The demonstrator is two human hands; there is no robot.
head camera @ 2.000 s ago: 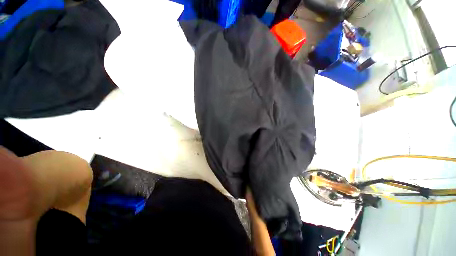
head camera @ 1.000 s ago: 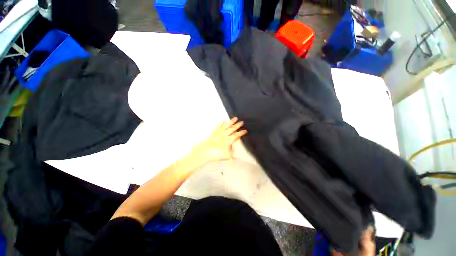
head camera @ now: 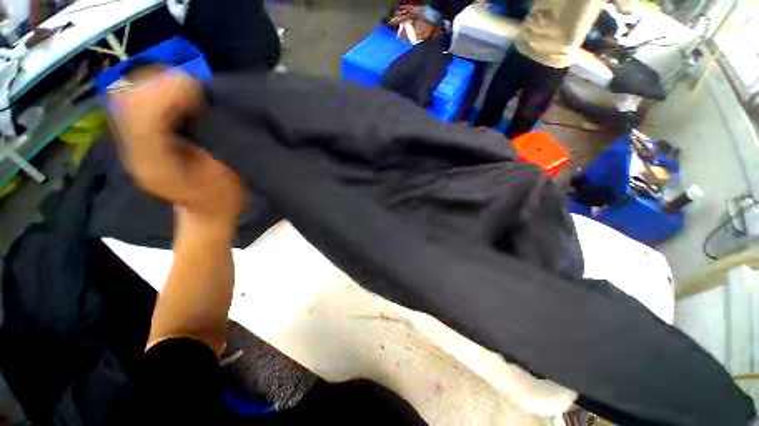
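A black garment [head camera: 433,225] is stretched from upper left to lower right above the white pressing table [head camera: 391,349]. My left hand [head camera: 166,137], blurred by motion, is raised at the upper left and grips one end of the garment. The garment's other end reaches the lower right edge of the picture. My right hand is not in view. A second heap of black cloth [head camera: 50,274] lies and hangs at the table's left end, partly hidden behind my arm. The iron is not in view.
Blue crates [head camera: 366,60] stand beyond the table, with a red stool [head camera: 541,152] and a blue bin of items [head camera: 637,187] to the right. A person [head camera: 545,50] stands at the back. A pale wall runs along the right.
My left hand has moved from the table to the upper left, now gripping the garment's end and lifting it. The garment is drawn out lengthwise. My right hand has left the view.
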